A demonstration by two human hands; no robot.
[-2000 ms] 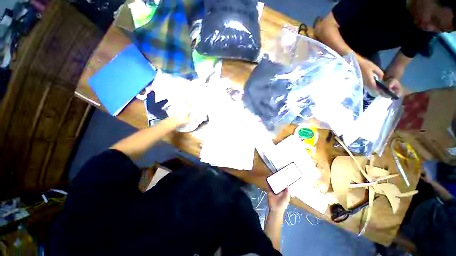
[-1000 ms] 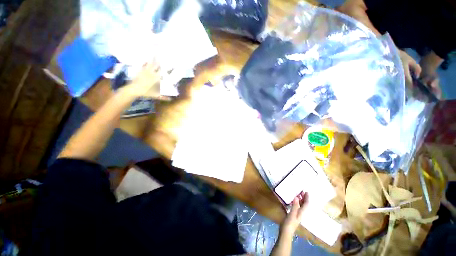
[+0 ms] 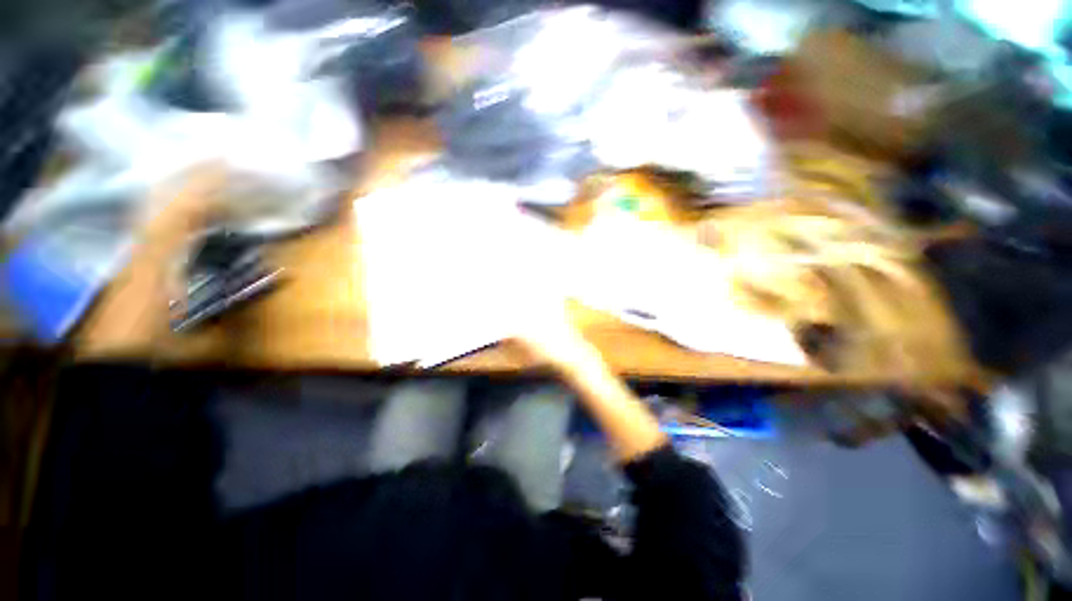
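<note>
The whole frame is blurred by motion. White paper sheets (image 3: 453, 270) lie glaring on the wooden table in front of me. My right hand (image 3: 541, 323) reaches onto the paper's right part; its fingers and anything in them are lost in glare. The phone cannot be made out. My left hand (image 3: 200, 194) is at the far left, against a crumpled white and grey heap (image 3: 282, 141); its fingers are too blurred to tell their grip. A dark flat item (image 3: 223, 276) lies beside my left forearm.
A blue folder (image 3: 49, 288) is at the left edge. A shiny clear bag (image 3: 658, 106) with dark cloth lies at the back. Tan card pieces (image 3: 870, 276) lie at the right. A brown carton (image 3: 852, 88) is behind them. A small green-and-yellow item (image 3: 627, 204) lies mid-table.
The view has swung, so the table edge now runs level. My right hand has moved from the phone's earlier place onto the paper. My left hand stays at the white heap.
</note>
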